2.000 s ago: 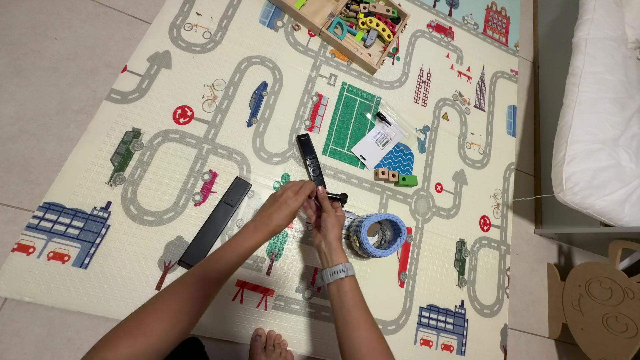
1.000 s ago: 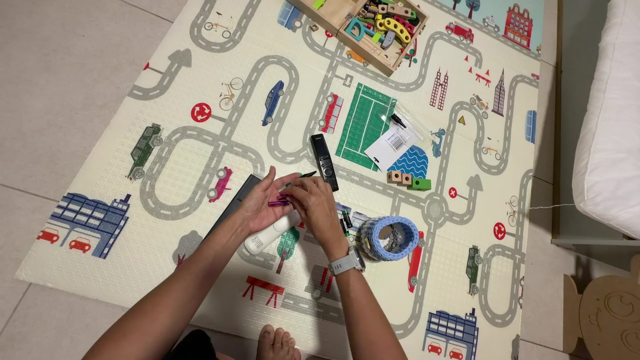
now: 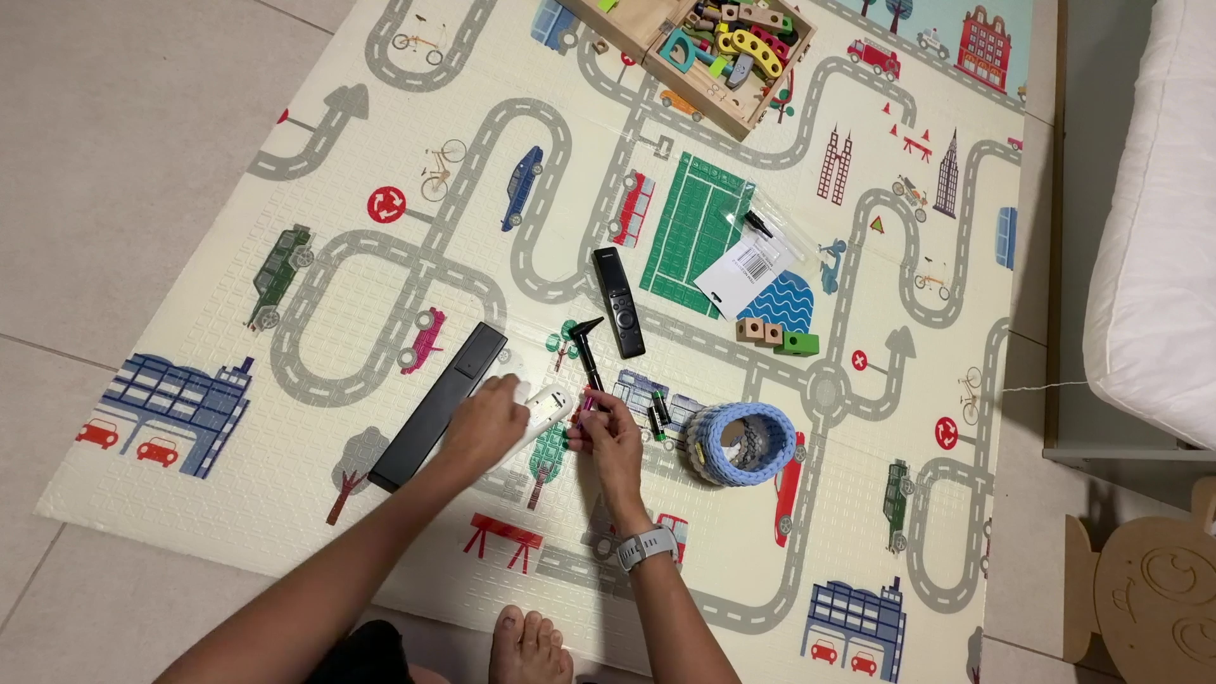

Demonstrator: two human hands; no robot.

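My left hand (image 3: 486, 423), fingers curled, is at the left edge of a white remote control (image 3: 546, 408); whether it grips the remote is unclear. To its right, my right hand (image 3: 613, 437) holds small reddish-purple items (image 3: 585, 404), partly hidden by the fingers. A black handheld tool with an angled tip (image 3: 588, 353) extends just above that hand. Small batteries (image 3: 656, 416) lie to the right. A black remote control (image 3: 619, 302) rests higher up, and a long black case (image 3: 439, 408) lies beside my left hand.
A blue and grey crocheted basket (image 3: 746, 444) stands right of the batteries. Wooden toy blocks (image 3: 777, 336) and a card in a plastic bag (image 3: 746, 271) lie farther up. A wooden box (image 3: 727, 100) of toy parts is at the top. A bare foot (image 3: 530, 646) is at the bottom.
My hands were together a second ago, the left palm up with a purple item on it; now they are apart, the left turned palm down at the white remote control.
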